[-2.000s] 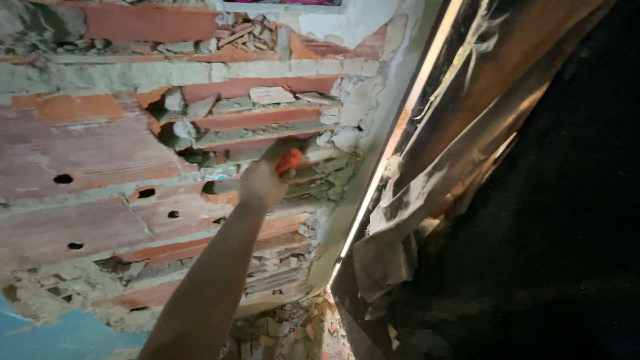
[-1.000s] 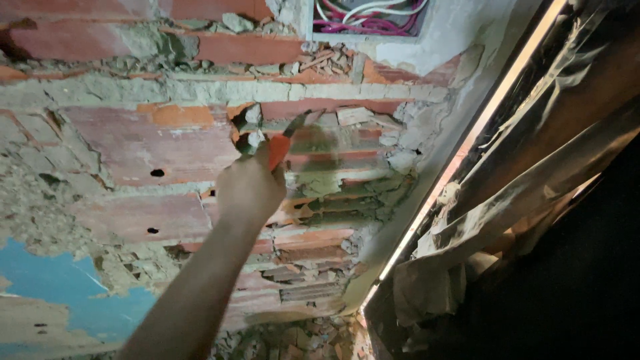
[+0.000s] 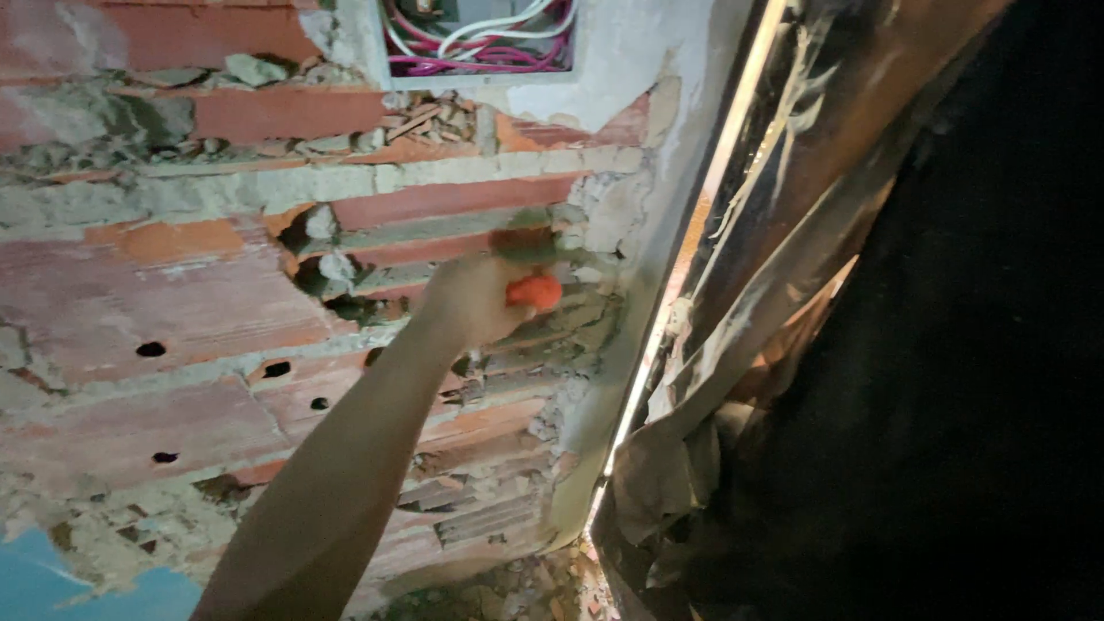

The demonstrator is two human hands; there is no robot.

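Observation:
My left hand point(image 3: 474, 297), blurred, reaches up from the lower left with its fingers closed around an orange-handled tool point(image 3: 536, 293). The tool's rounded orange end shows at the right of the fist; its working end is blurred or hidden, and whether it touches the wall cannot be told. Around the hand is a broken hollow-brick wall point(image 3: 414, 203), its ribs and grey mortar bared. A dark shadow lies on the bricks just above the fist. My right hand is out of view.
A recessed electrical box point(image 3: 479, 73) with white and magenta wires sits above the hand. Right of the wall runs a bright strip of light point(image 3: 655, 332), beside torn, hanging sheeting point(image 3: 733, 345). Rubble point(image 3: 492, 591) lies at the bottom. Blue paint point(image 3: 95, 578) remains lower left.
Between one second ago and now, my left hand has moved right across the broken bricks with the tool; the tool's dark tip, visible then, is no longer clear. The view has shifted.

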